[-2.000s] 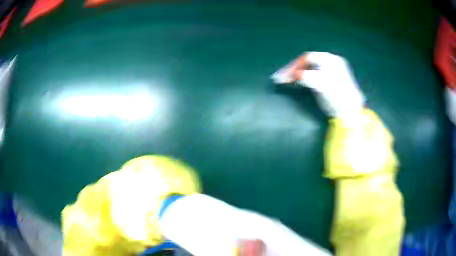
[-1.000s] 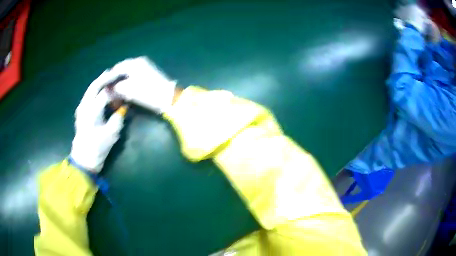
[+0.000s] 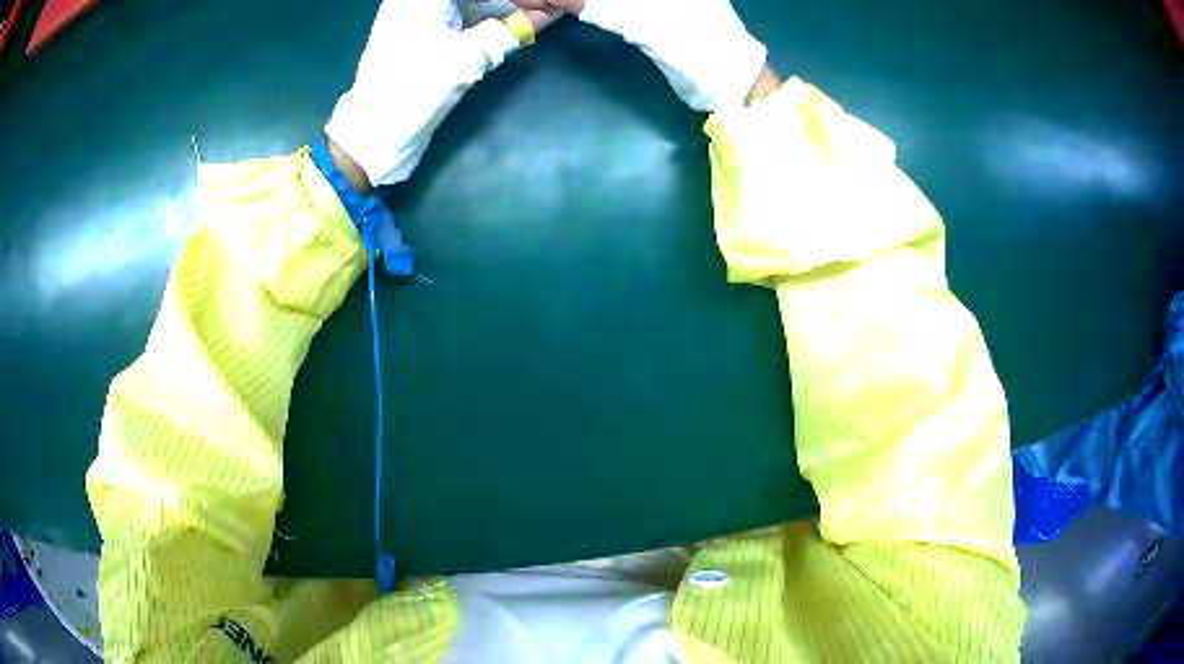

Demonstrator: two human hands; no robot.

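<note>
My left hand (image 3: 422,78), in a white glove with bare fingertips, is at the top edge, left of centre. It wears a yellow finger cot (image 3: 519,27) and a blue wrist strap (image 3: 348,192) with a thin cord (image 3: 378,415) hanging toward my lap. My right hand (image 3: 682,39), in a similar glove, is at the top edge, right of centre. The fingertips meet or nearly meet between the hands. The top edge cuts off part of both hands, and whether they hold anything cannot be told.
The dark-green bench (image 3: 558,389) spans the view. Red pads show at the top-left edge (image 3: 59,18) and top-right corner (image 3: 1174,18). At the right are another person's blue smock (image 3: 1130,448) and a blue stool (image 3: 1049,503). A whitish rounded shape (image 3: 68,590) is at lower left.
My hands have moved from the left side to the top centre of the view, which has shifted. The blue-smocked person now shows only at the lower right edge.
</note>
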